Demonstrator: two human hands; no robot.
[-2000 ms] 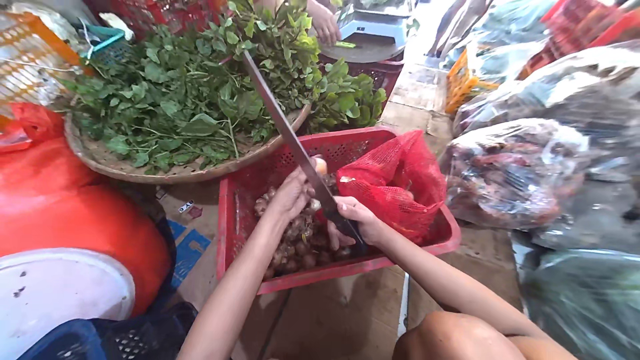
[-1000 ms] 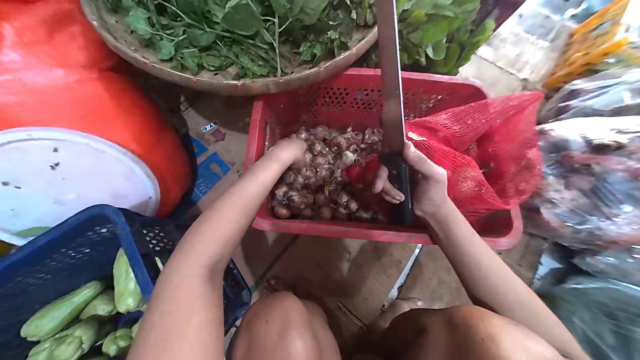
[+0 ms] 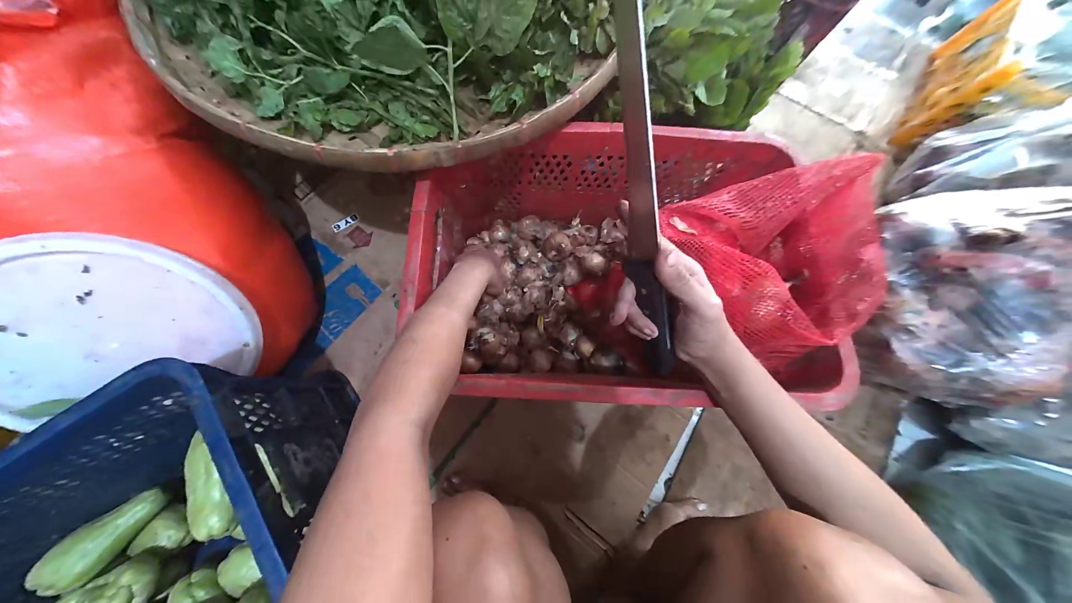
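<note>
A red plastic crate (image 3: 586, 387) holds a heap of small brown onions or shallots (image 3: 536, 293) on its left side. My left hand (image 3: 488, 266) reaches down among the bulbs; its fingers are mostly hidden. My right hand (image 3: 682, 293) grips the black handle of a long-bladed knife (image 3: 641, 151), whose blade points up and away across the crate. Two of its fingertips show left of the handle. A red mesh bag (image 3: 779, 251) lies in the crate's right side and over its rim, close to my right hand.
A woven round tray (image 3: 394, 157) of leafy greens (image 3: 394, 50) overhangs the crate's far edge. On the left are a blue crate (image 3: 197, 394) of pale green vegetables (image 3: 96, 536) and a white lid (image 3: 126, 318) against a red bag (image 3: 167, 167). Filled plastic bags (image 3: 980, 293) stand right.
My left hand was near the knife blade two seconds ago and is now down in the bulbs. The knife stays in my right hand, its blade more upright in view. The view has shifted downward.
</note>
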